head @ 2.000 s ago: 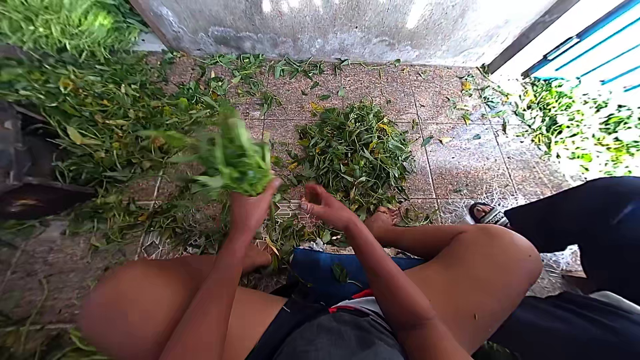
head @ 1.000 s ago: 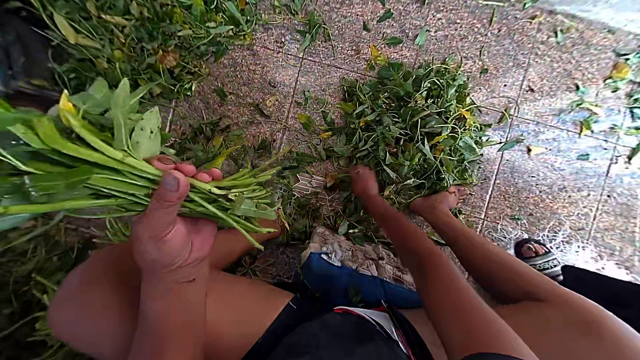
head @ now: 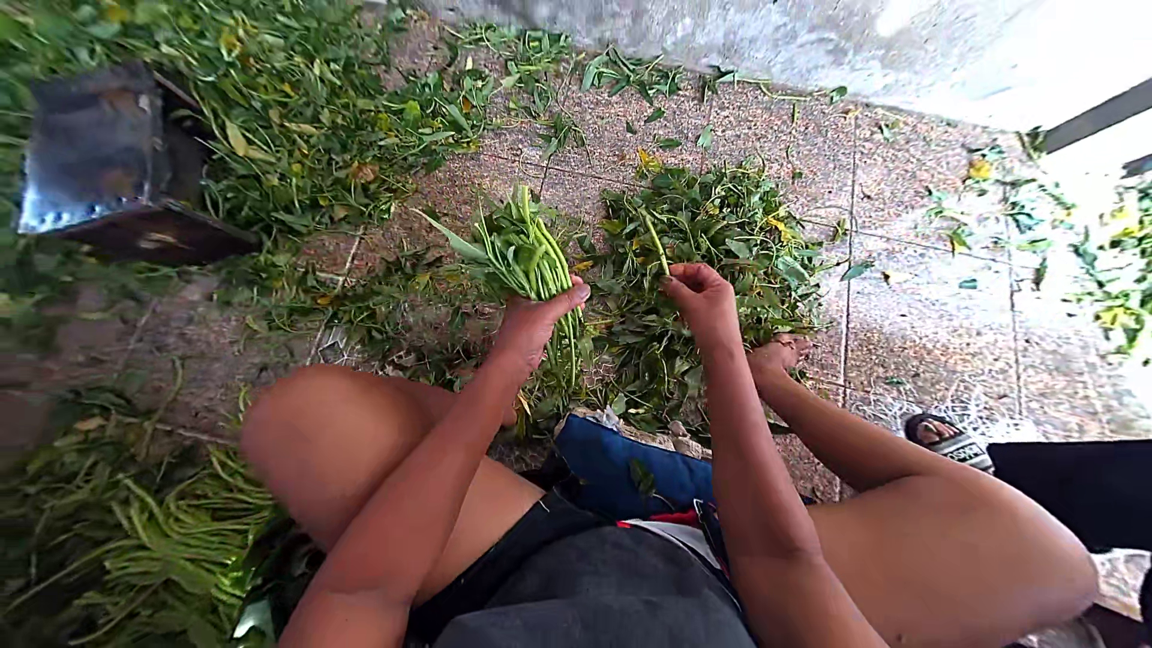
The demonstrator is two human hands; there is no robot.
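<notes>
My left hand (head: 538,326) is closed around a bunch of leafy green stems (head: 531,256), whose leaves point away from me and whose stem ends hang below the fist. To its right, my right hand (head: 702,295) pinches a single green stem (head: 655,241) between thumb and fingertips. That stem stands over a heap of cut leafy greens (head: 720,234) on the tiled floor, just beyond my right foot.
A large spread of greens (head: 306,117) covers the floor at left, with a dark metal box (head: 94,148) among it. Long green stems (head: 189,531) lie at lower left. A concrete wall (head: 720,36) runs behind. Another person's sandalled foot (head: 940,436) is at right.
My left hand has moved right with its bunch, which is now upright instead of lying sideways. My right hand, low over the heap a second ago, now holds up a single stem. The view has shifted.
</notes>
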